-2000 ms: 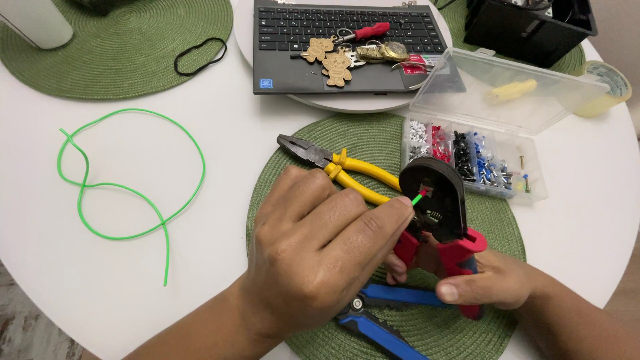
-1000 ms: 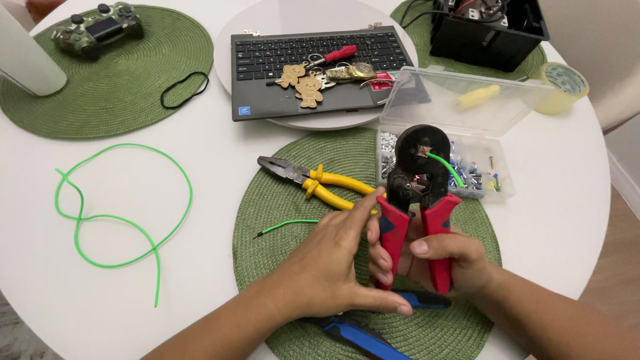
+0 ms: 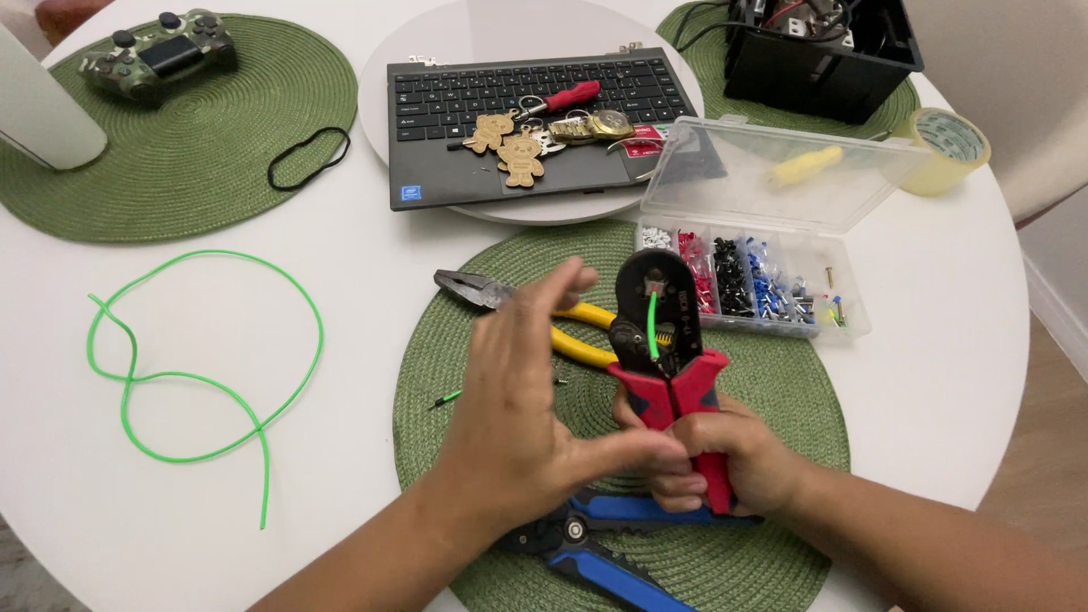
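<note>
My right hand (image 3: 722, 442) is closed around the red handles of a ferrule crimping tool (image 3: 659, 314), head up. A short green wire (image 3: 652, 327) sticks out of the crimper's jaw opening. My left hand (image 3: 527, 408) stands beside the tool with its fingers spread, the thumb at the handles near my right fingers; it holds nothing. Behind it lie combination pliers (image 3: 476, 289) with yellow handles, and partly hidden by it a short green wire piece with a dark end (image 3: 446, 398). A blue-handled wire stripper (image 3: 612, 578) rests below on the woven green placemat (image 3: 765, 408).
An open clear plastic case (image 3: 765, 289) of sorted ferrules stands behind the crimper. A long loop of green wire (image 3: 316, 340) lies at left. Farther back are a laptop keyboard base (image 3: 535, 110) with keychains on it, a tape roll (image 3: 943, 149), a black box (image 3: 816, 76) and a game controller (image 3: 161, 55).
My left hand has left the green wire at the crimper's jaws, and the wire stays there. The crimper's handles, apart one second ago, are now closer together.
</note>
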